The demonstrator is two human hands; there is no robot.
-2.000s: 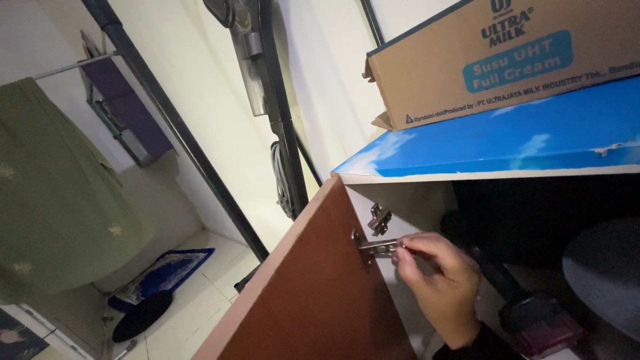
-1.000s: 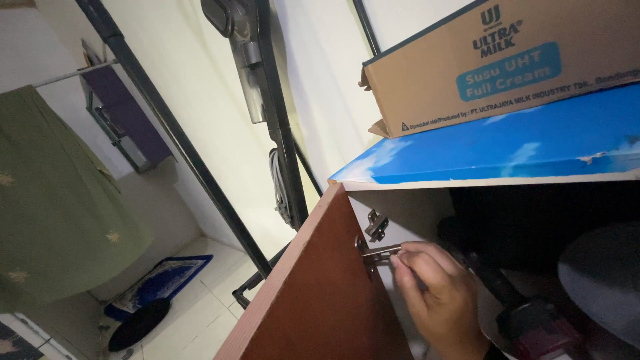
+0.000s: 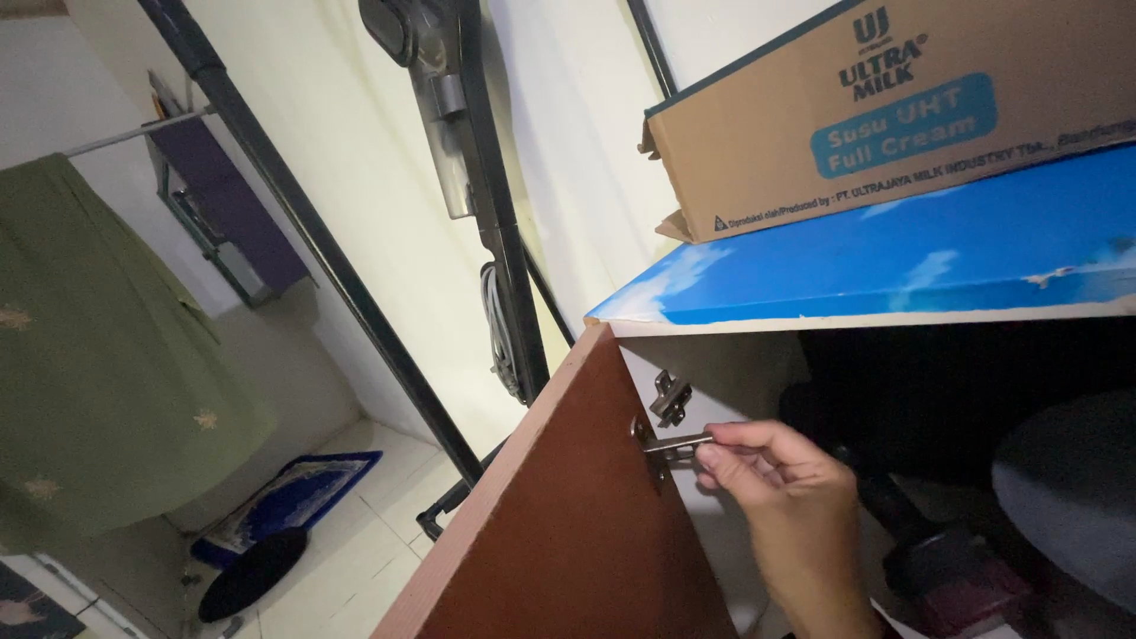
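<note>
My right hand (image 3: 794, 501) pinches the free end of a metal hinge arm (image 3: 679, 444) between thumb and fingertips. That arm sticks out from its cup on the inner face of a brown wooden cabinet door (image 3: 568, 524). Just above it, a metal hinge mounting plate (image 3: 671, 398) is fixed to the white inner side wall of the cabinet, apart from the arm. The door stands open, its top corner close to the front corner of the blue cabinet top (image 3: 799, 275). My left hand is out of view.
A cardboard milk carton box (image 3: 852, 133) lies on the cabinet top. Inside the cabinet are dark items and a reddish object (image 3: 972, 577). Behind the door are a stick vacuum cleaner (image 3: 470, 133), a black pole (image 3: 328, 248), green cloth (image 3: 106, 355) and a blue mat (image 3: 293, 497).
</note>
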